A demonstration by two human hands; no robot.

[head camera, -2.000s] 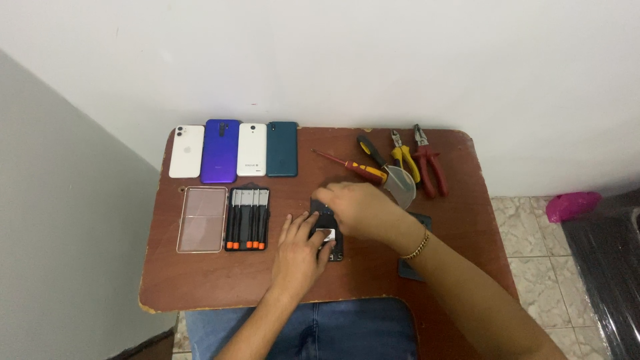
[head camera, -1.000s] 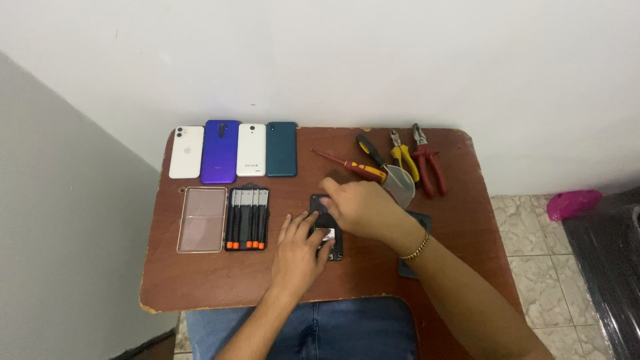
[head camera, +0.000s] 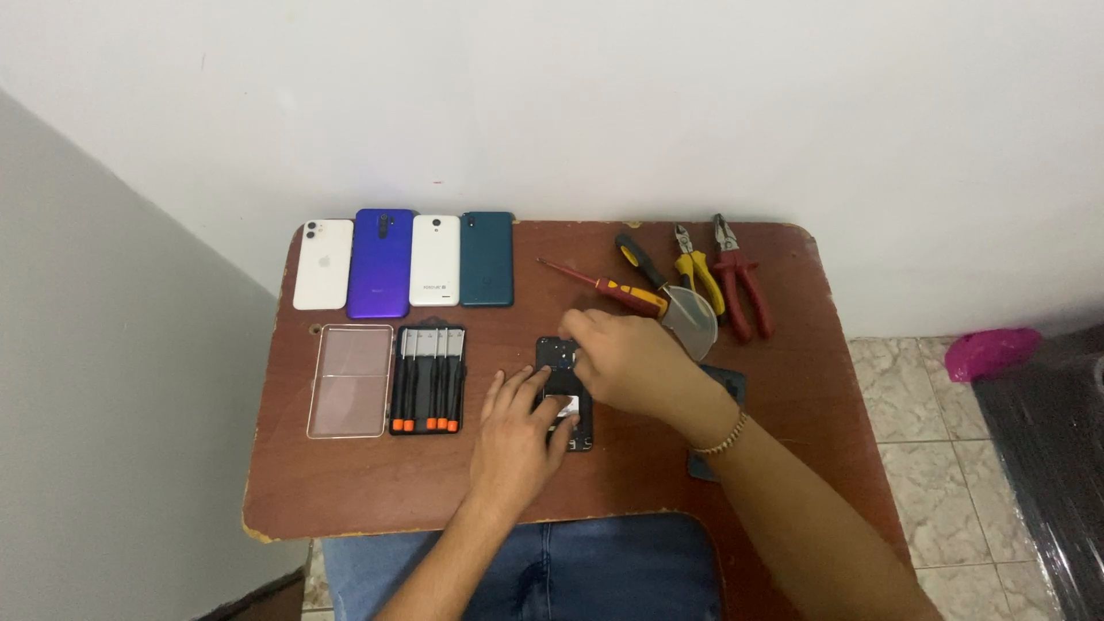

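A black smartphone with its back off (head camera: pixel 565 354) lies on the brown wooden table, its inside showing. My left hand (head camera: pixel 517 423) rests on its lower left part with fingers spread, beside a white label. Over the phone's upper right side is my right hand (head camera: pixel 617 358), its fingers curled together. Whether those fingers hold a small tool cannot be seen, as the hand covers that spot. A dark phone back cover (head camera: pixel 723 379) lies partly under my right forearm. Left of my left hand, an open screwdriver case (head camera: pixel 423 379) holds several small screwdrivers with orange ends.
A clear lid (head camera: pixel 351 381) lies left of the case. Along the back are white (head camera: pixel 323 267), purple (head camera: pixel 378 276), small white (head camera: pixel 435 263) and teal (head camera: pixel 487 259) phones. At back right are a red-yellow screwdriver (head camera: pixel 630 296), a black-yellow handled tool (head camera: pixel 642 259), yellow pliers (head camera: pixel 703 276), red pliers (head camera: pixel 743 280) and a translucent dish (head camera: pixel 693 319).
My right hand has shifted slightly over the phone, and more of the phone's top end shows than two seconds ago. My left hand stays on the phone.
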